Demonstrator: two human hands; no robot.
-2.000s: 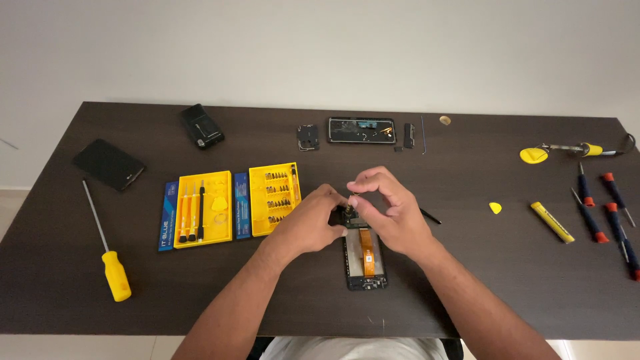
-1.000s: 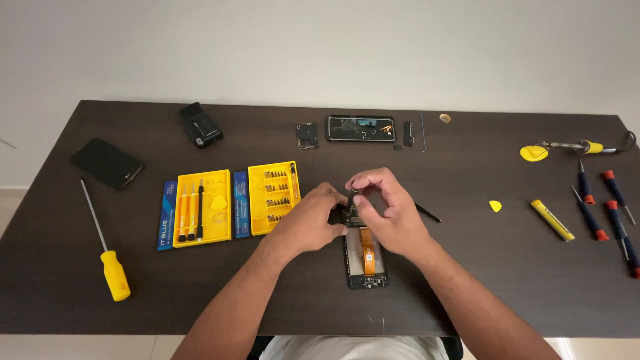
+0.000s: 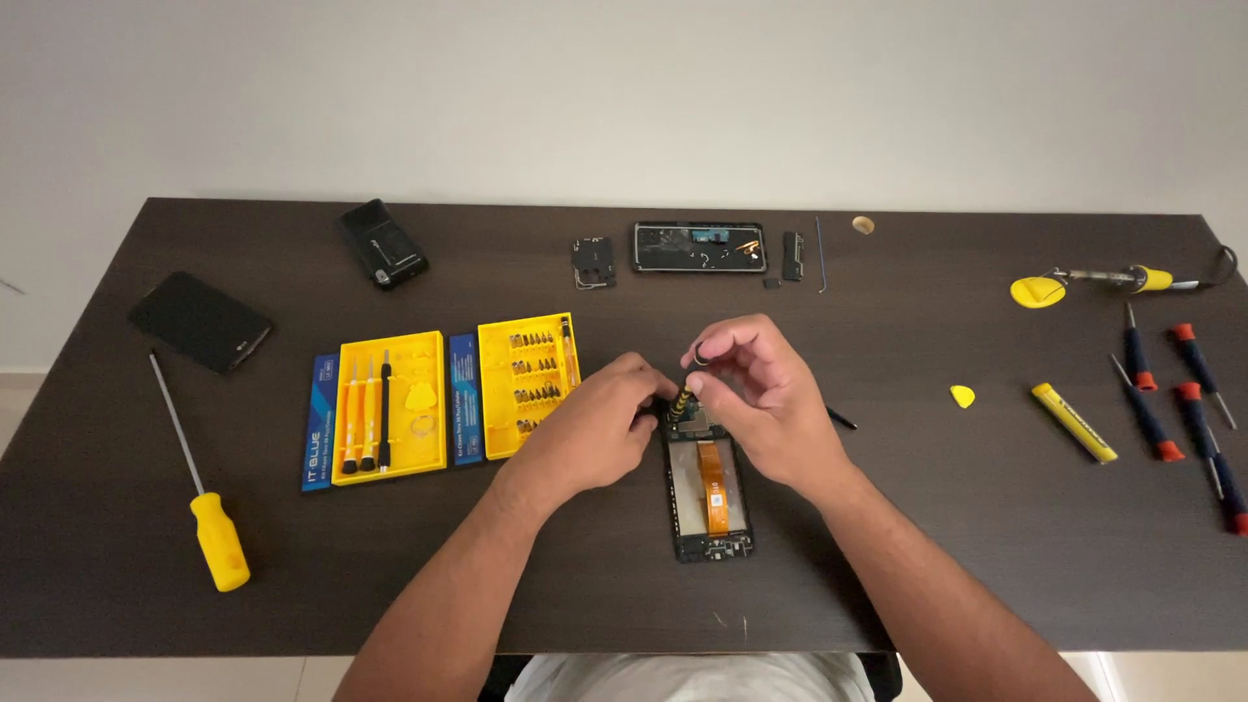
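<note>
An opened smartphone body (image 3: 688, 497) lies in front of me, its orange flex cable (image 3: 717, 487) running down the middle. My right hand (image 3: 765, 400) grips a small black-and-yellow precision screwdriver (image 3: 682, 400) between thumb and fingers, tilted over the phone's upper end, where green circuit board shows. My left hand (image 3: 595, 419) touches the phone's upper left edge with its fingertips. Whether those fingers pinch anything is hidden. Left of that hand is a yellow bit case (image 3: 494, 429) with rows of bits.
A yellow tool tray (image 3: 414, 453), a large yellow-handled screwdriver (image 3: 220, 546) and a dark phone (image 3: 202, 320) lie left. Behind are a phone's rear housing (image 3: 682, 255) and small parts. At right are a yellow pick (image 3: 962, 396), a yellow tube (image 3: 1072, 422), a soldering iron (image 3: 1150, 280) and several small screwdrivers (image 3: 1150, 419).
The right hand's fingers have shifted slightly around the screwdriver, whose black-and-yellow handle shows more plainly now. The left hand stays at the phone's upper edge.
</note>
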